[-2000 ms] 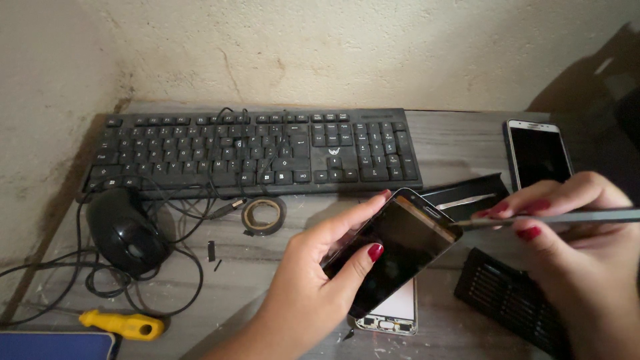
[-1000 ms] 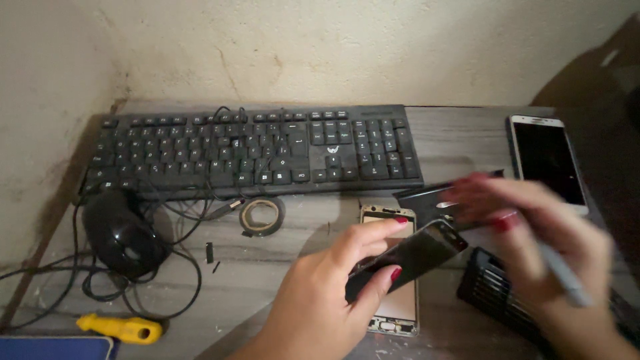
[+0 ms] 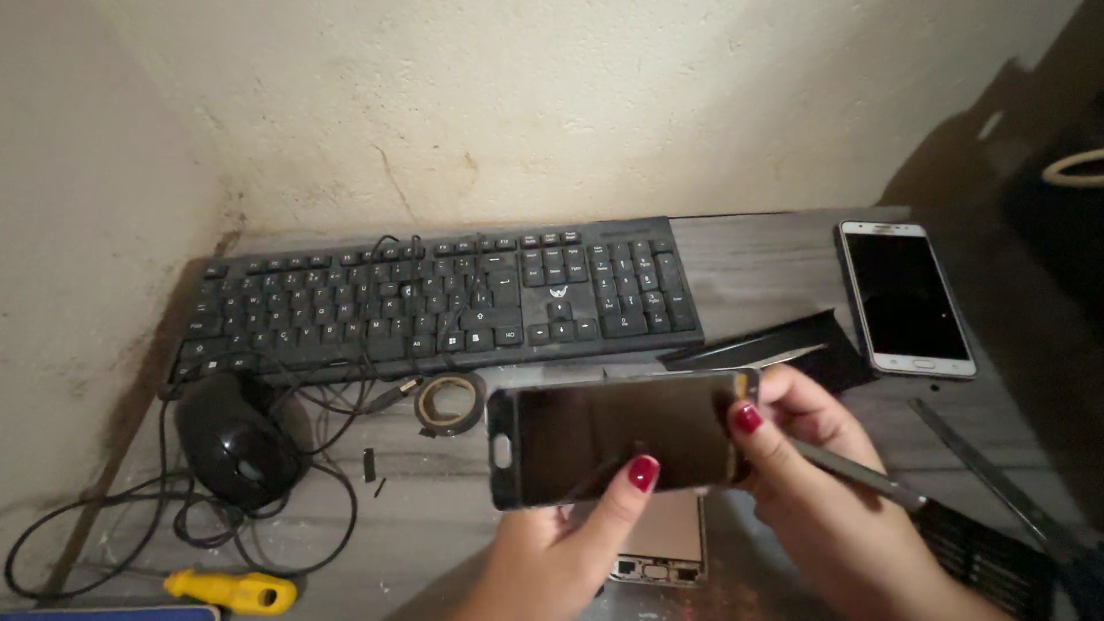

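A black smartphone front panel (image 3: 604, 431) lies level across both hands, its home button at the left end. My left hand (image 3: 586, 535) grips its lower edge, thumb on the glass. My right hand (image 3: 819, 483) pinches the right end between thumb and fingers, and a slim grey metal tool (image 3: 854, 470) is tucked in the same hand. Partly hidden below the panel, an opened phone body (image 3: 664, 539) lies on the desk. Behind the right hand, tweezers (image 3: 789, 356) rest on a black tray-like piece (image 3: 811, 328).
A black keyboard (image 3: 431, 302) runs along the wall. Left are a black mouse (image 3: 237, 440) with looped cables, black tape (image 3: 473, 423) and a yellow-handled tool (image 3: 233, 592). A white smartphone (image 3: 910, 302) lies at right, near a thin metal strip (image 3: 983, 461) and a dark bit case (image 3: 983, 552).
The panel has turned from a slant to nearly level. My right hand has come from beside it to grip its right end, keeping the metal tool.
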